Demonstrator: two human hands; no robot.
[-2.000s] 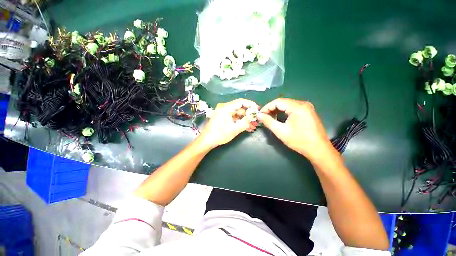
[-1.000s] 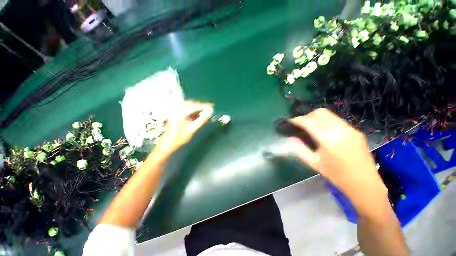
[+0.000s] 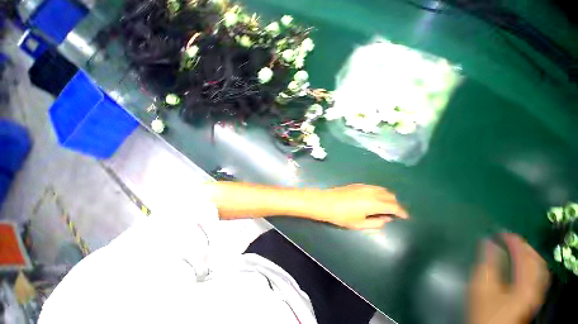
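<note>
My left hand [image 3: 367,207] is over the green mat, below the clear bag, fingers pointing right and loosely curled; I see nothing held in it. My right hand [image 3: 510,278] is blurred at the lower right, near the right cable pile; whether it holds anything cannot be told. The clear plastic bag [image 3: 405,88] lies above my left hand, with pale housings [image 3: 386,120] inside. The left cable pile [image 3: 222,69], a black tangle with pale heads and coloured leads, lies at the upper left. Pale heads of the right pile [image 3: 566,237] show at the right edge.
The green mat [image 3: 488,145] has a slanting front edge close to my body. A blue bin [image 3: 95,117] stands below the edge at the left, with other blue boxes [image 3: 60,16] beyond. Dark cables lie at the top right. An orange item [image 3: 11,245] is at the lower left.
The view has swung left, so the left pile and bag sit farther right in view. My left hand is now clear of the bag. My right hand is lower in view and blurred.
</note>
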